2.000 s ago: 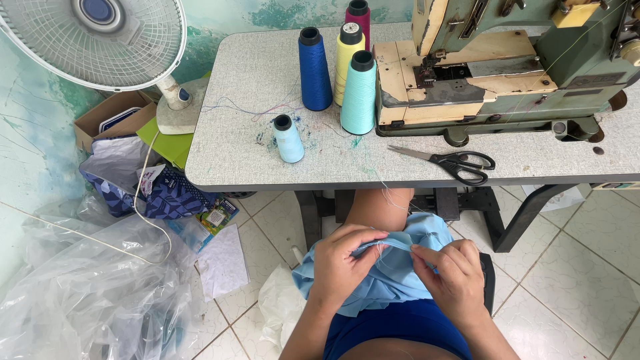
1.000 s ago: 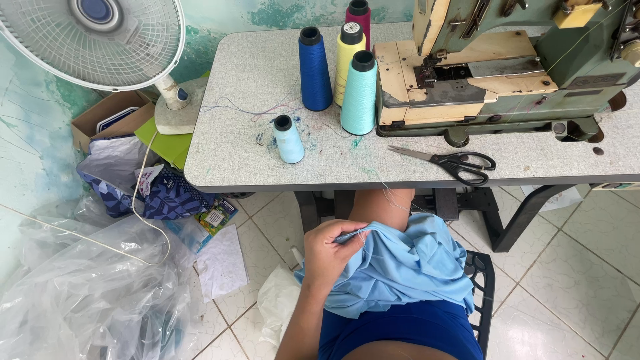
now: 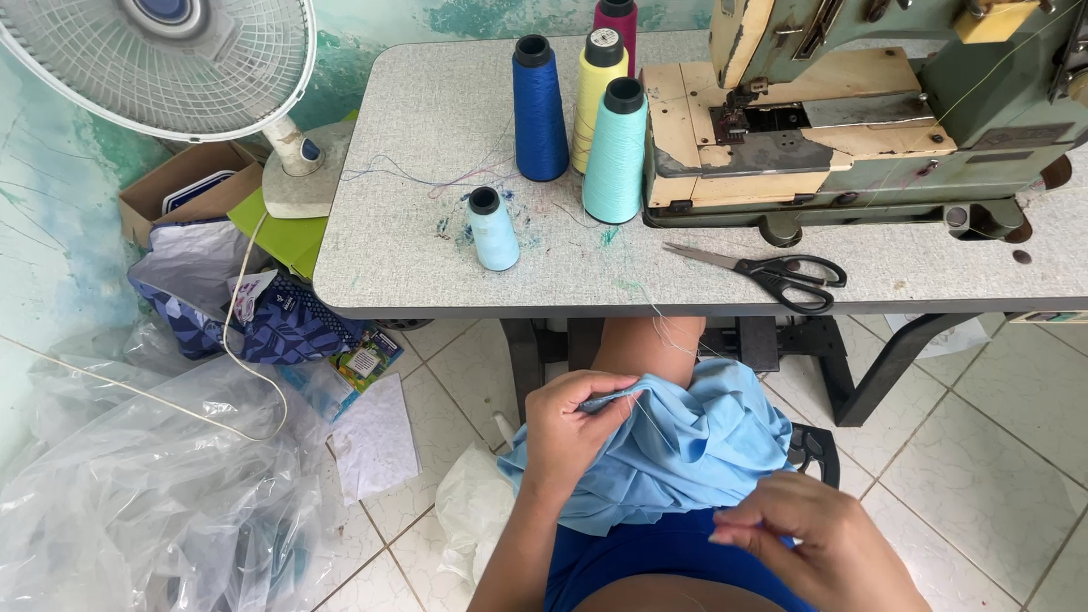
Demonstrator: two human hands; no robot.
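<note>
A light blue fabric piece [image 3: 680, 442] lies bunched over my lap. Its folded edge is pinched between the thumb and fingers of my left hand [image 3: 578, 425], and a fine loose thread hangs there. My right hand [image 3: 790, 527] is raised at the lower right, apart from the cloth, thumb and forefinger close together; whether a needle or thread is between them is too small to tell. Black-handled scissors [image 3: 778, 276] lie near the table's front edge. A small light blue thread cone [image 3: 493, 234] stands to their left.
Blue [image 3: 540, 115], yellow [image 3: 586, 119], turquoise [image 3: 615, 157] and maroon [image 3: 623, 25] thread cones stand beside an industrial sewing machine [image 3: 850, 127] on the grey table [image 3: 408, 255]. At left are a fan [image 3: 170, 76], a fabric bag [image 3: 289, 319] and clear plastic [image 3: 153, 476]. A chair part [image 3: 818, 450] shows right of my lap.
My right hand was at the cloth two seconds ago, out of view one second ago, and is now at the lower right. My left hand still holds the fabric.
</note>
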